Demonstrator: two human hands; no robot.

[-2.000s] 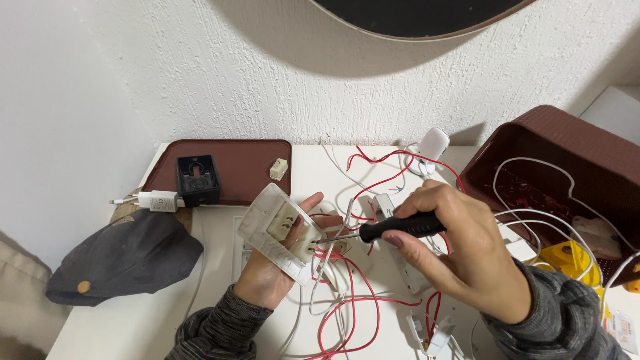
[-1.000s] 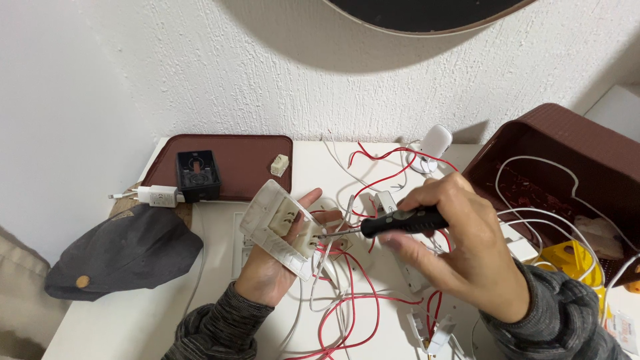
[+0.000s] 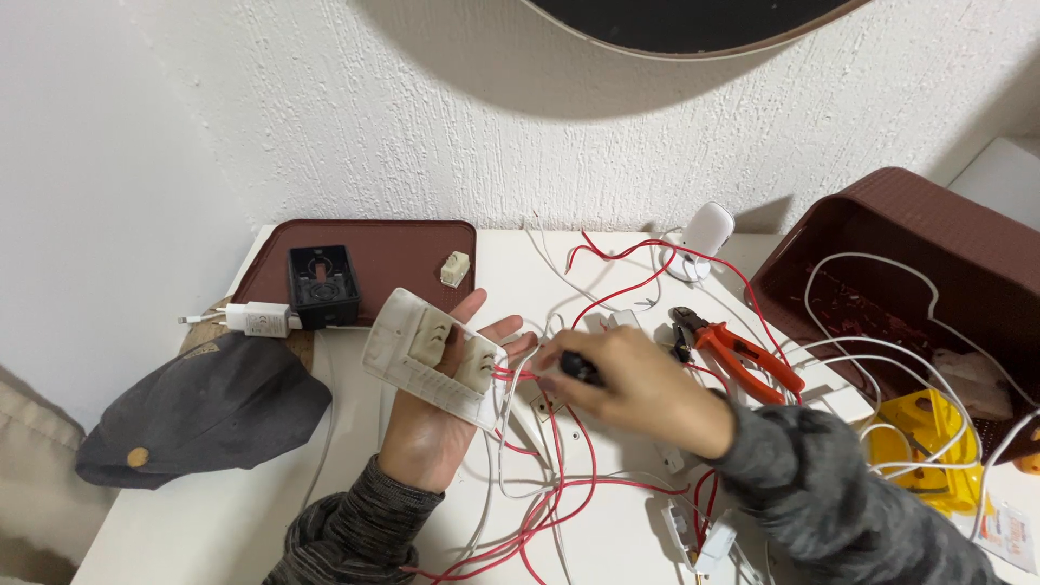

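My left hand (image 3: 435, 435), palm up, holds a white plastic electrical faceplate (image 3: 390, 345) with its back towards me. Two cream switch or socket modules (image 3: 479, 364) sit in it, and red wires (image 3: 513, 374) run from the right module. Just right of the plate, my right hand (image 3: 630, 382) is closed on a screwdriver's black handle (image 3: 578, 368); its shaft is hidden. Red and white wires lie looped on the white table beneath both hands.
Orange-handled cutting pliers (image 3: 743, 357) lie right of my right hand. A brown basket (image 3: 886, 195) and a yellow plastic piece (image 3: 926, 447) are at the right. At the left are a grey cap (image 3: 203, 414), a black box (image 3: 323, 284), a white charger (image 3: 260, 319) and a brown tray (image 3: 390, 244) holding a loose module (image 3: 455, 268).
My right hand has turned, and the screwdriver, which pointed left at the module, now shows mainly its handle end. The orange pliers, hidden before, are in sight. My left hand still holds the faceplate.
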